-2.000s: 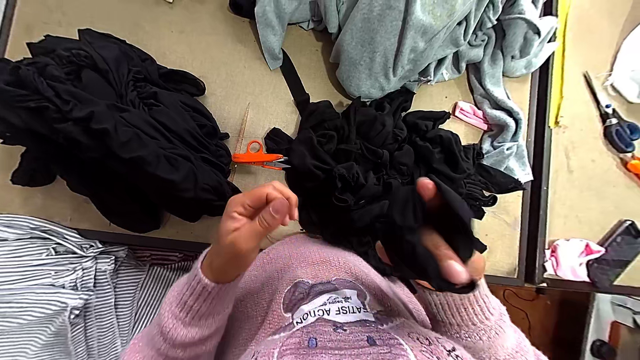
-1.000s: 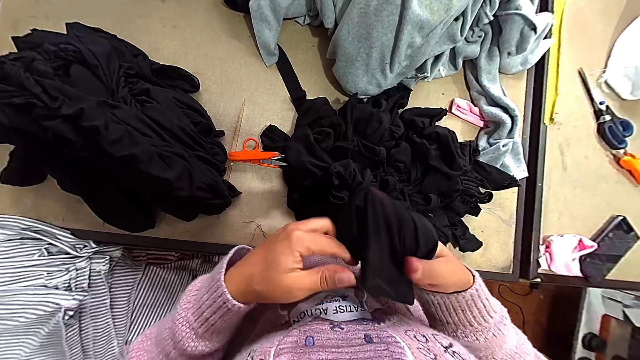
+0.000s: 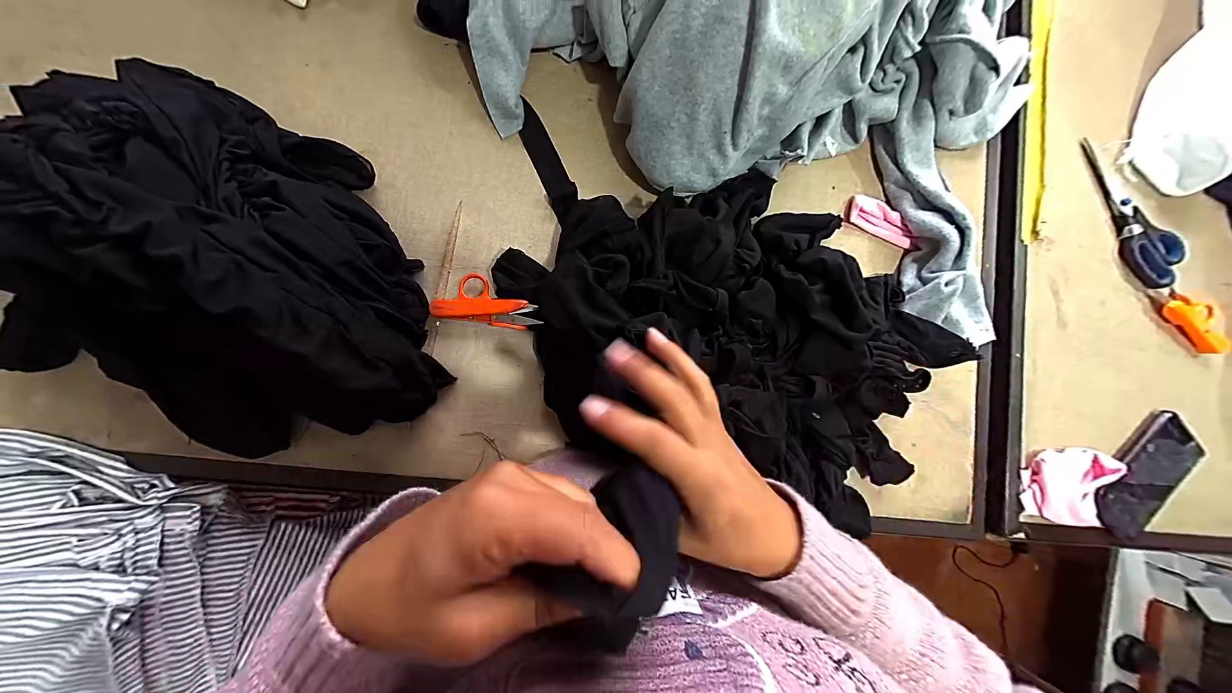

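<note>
A piece of black fabric [image 3: 645, 539] is bunched in front of my chest. My left hand [image 3: 703, 462] lies against its right side, fingers spread over the pile's near edge; whether it grips any cloth I cannot tell. Fingers curled, my right hand [image 3: 500, 558] grips the piece from the left. Just beyond both hands spreads a pile of crumpled black fabric pieces [image 3: 741, 308]. Orange-handled thread snips [image 3: 481, 308] lie at that pile's left edge, blades pointing right. A larger heap of black fabric [image 3: 212, 260] rests on the left of the table.
Grey knit fabric [image 3: 741, 87] covers the far side. A folded pink cloth [image 3: 879, 221] lies beside it. Across the table joint are a yellow strip [image 3: 1037, 115], blue-handled scissors [image 3: 1145, 241], another orange-handled tool [image 3: 1193, 322], and a phone [image 3: 1150, 472]. Striped fabric [image 3: 87, 539] hangs at near left.
My left hand has moved from the right end of the held cloth to its upper side, fingers now spread. The held cloth, hanging broad one second ago, is now bunched at my right hand.
</note>
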